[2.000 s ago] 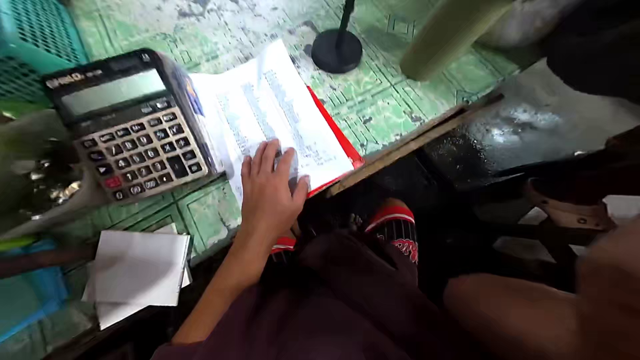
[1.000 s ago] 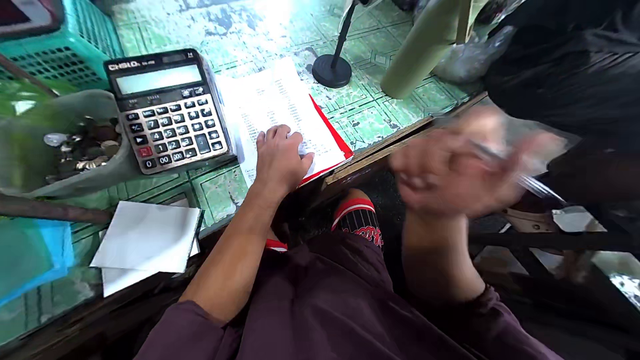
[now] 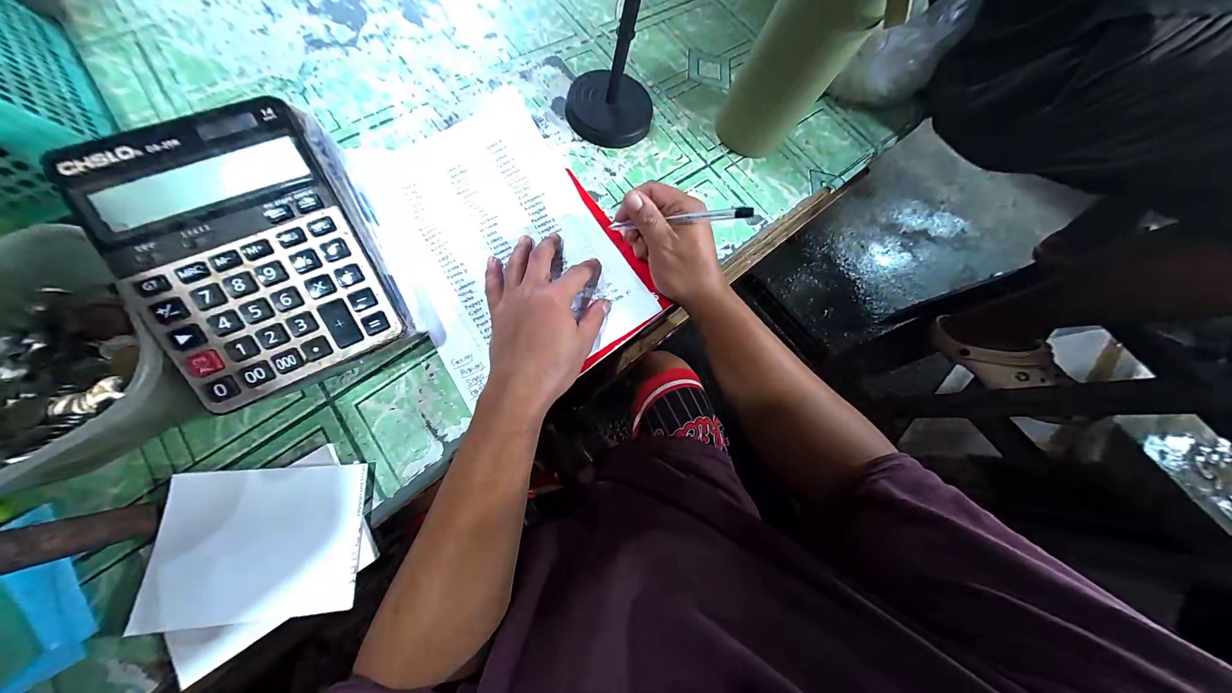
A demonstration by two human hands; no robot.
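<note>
My left hand (image 3: 544, 327) lies flat with fingers apart on a printed sheet of paper (image 3: 472, 217) that bears columns of writing. Beneath the sheet a red folder or sheet (image 3: 616, 223) shows along its right edge. My right hand (image 3: 674, 241) is closed on a clear ballpoint pen (image 3: 707, 217) with a dark end, at the right edge of the paper. Whether the pen's tip touches the paper cannot be told. Left of the paper stands a large desk calculator (image 3: 260, 289).
A tub of coins (image 3: 154, 385) and a teal plastic basket (image 3: 48, 106) are at the left. White paper slips (image 3: 260, 539) lie at the table's near edge. A black round stand base (image 3: 608, 108) and an olive cylinder (image 3: 789, 87) stand behind. Another person's leg and clog (image 3: 996, 364) are at the right.
My right hand, out of view two seconds ago and raised with the pen one second ago, has come left to the paper's right edge. My left hand has stayed on the paper.
</note>
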